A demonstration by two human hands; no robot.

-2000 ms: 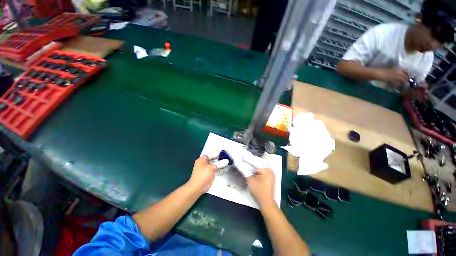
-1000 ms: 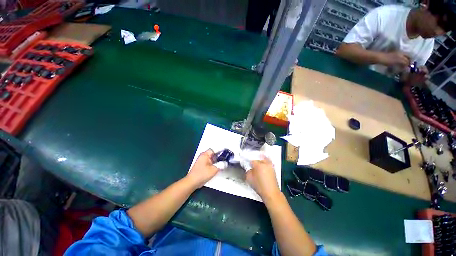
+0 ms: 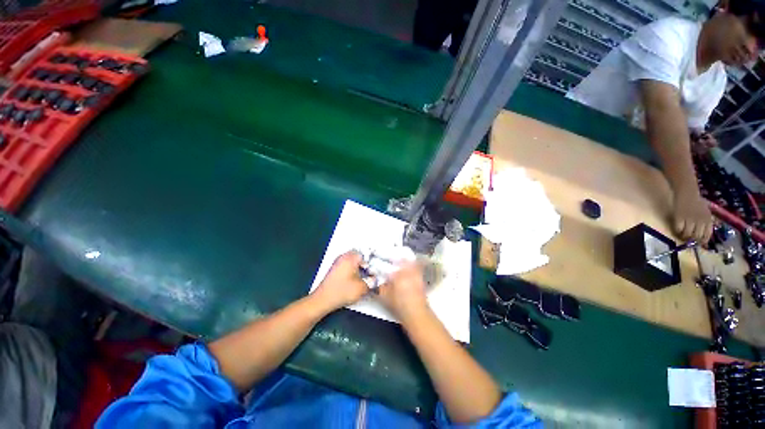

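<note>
My left hand (image 3: 342, 283) grips a small dark piece, mostly hidden under a white wiping cloth (image 3: 387, 263). My right hand (image 3: 405, 289) holds the cloth bunched over the piece, close against my left hand. Both hands are just above the white paper sheet (image 3: 449, 295), which has grey smudges. Several waiting pieces (image 3: 528, 312), black and squarish with shiny rims, lie on the green bench right of the sheet.
A metal post (image 3: 470, 126) rises at the sheet's top edge, with an orange-red box (image 3: 474, 178) behind. White wipes (image 3: 520, 222), a dark piece (image 3: 591, 208) and a black cube holder (image 3: 647, 258) sit on the brown board. Red trays (image 3: 50, 109) flank the bench. A person reaches in at right.
My right hand has moved left with the cloth, which now covers the dark piece in my left hand. The other person's arm has stretched down toward the cube holder.
</note>
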